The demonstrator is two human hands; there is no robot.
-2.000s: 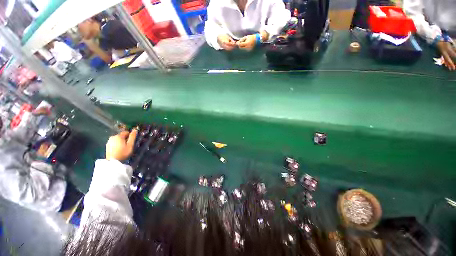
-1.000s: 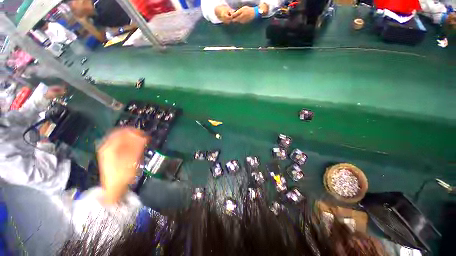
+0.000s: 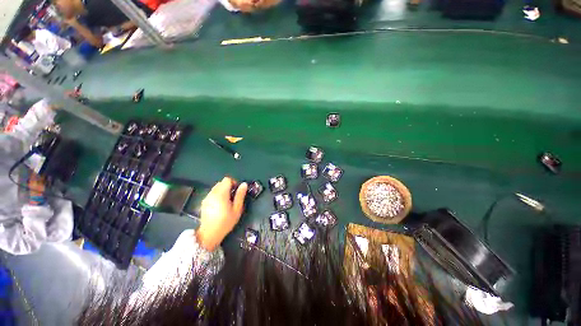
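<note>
My left hand (image 3: pixel 220 213) reaches in from the lower left over the green bench. Its thumb and forefinger close around a small dark watch housing (image 3: pixel 239 189), partly hidden between them. Another housing (image 3: pixel 255 189) lies just right of the fingertips. Several more open black housings with silver and white parts lie loose to the right, such as one housing (image 3: pixel 279 221) in the middle. My right hand is not in view. Hair covers the bottom of the picture.
Black grid parts tray (image 3: pixel 114 213) at left, some pockets filled; green-white block (image 3: pixel 155 193) beside it. Stick-like tool (image 3: pixel 225 149) behind. Bowl of metal shavings (image 3: pixel 385 199), tan jig (image 3: pixel 357 255), black hood (image 3: pixel 462 248) and ribbed box (image 3: pixel 555 270) at right. A person's white sleeve at far left.
My left hand has moved from the parts tray rightward to the loose housings. The view has shifted, showing more of the right side and the jig.
</note>
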